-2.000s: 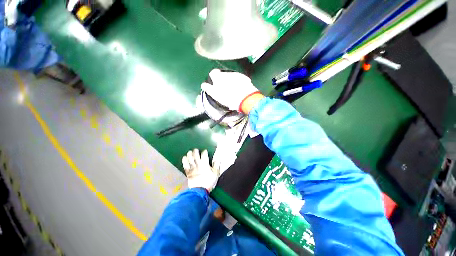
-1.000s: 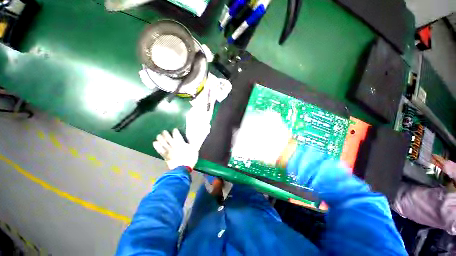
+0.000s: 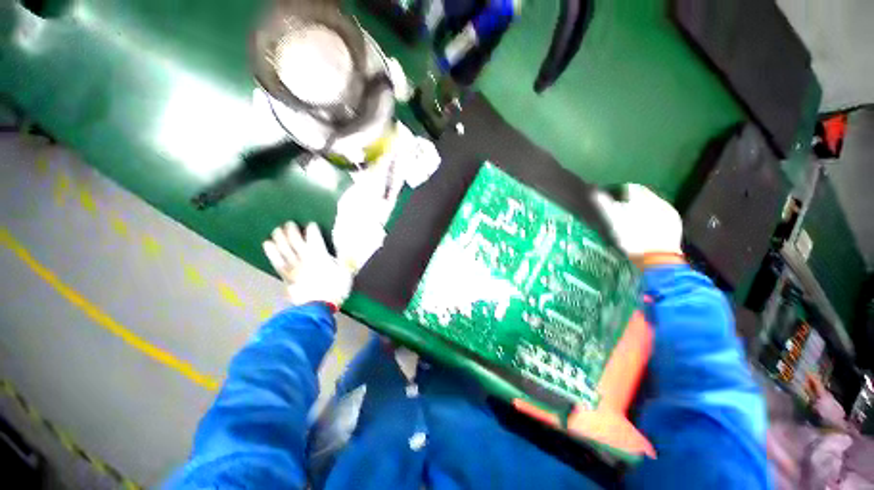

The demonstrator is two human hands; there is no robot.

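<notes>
A green circuit board (image 3: 537,278) lies solder side up on a black mat (image 3: 407,225) at the bench edge. My right hand (image 3: 644,222), in a white glove, is at the board's far right corner; the blur hides whether it grips anything. My left hand (image 3: 309,268), gloved, rests at the bench edge left of the mat with fingers spread. A crumpled white cloth (image 3: 359,215) lies beside it. An orange-red liner sheet (image 3: 623,378) shows at the board's right side.
A silver metal cup (image 3: 321,72) stands at the upper left, with a dark tool (image 3: 244,172) beside it. Blue-capped pens (image 3: 474,38) are at the top. Dark foam pads (image 3: 743,196) lie at the right. A coworker's sleeve (image 3: 815,459) shows at the lower right.
My right hand has moved right, from over the board to its far right corner. My left hand remains at the bench edge. The view has shifted and tilted.
</notes>
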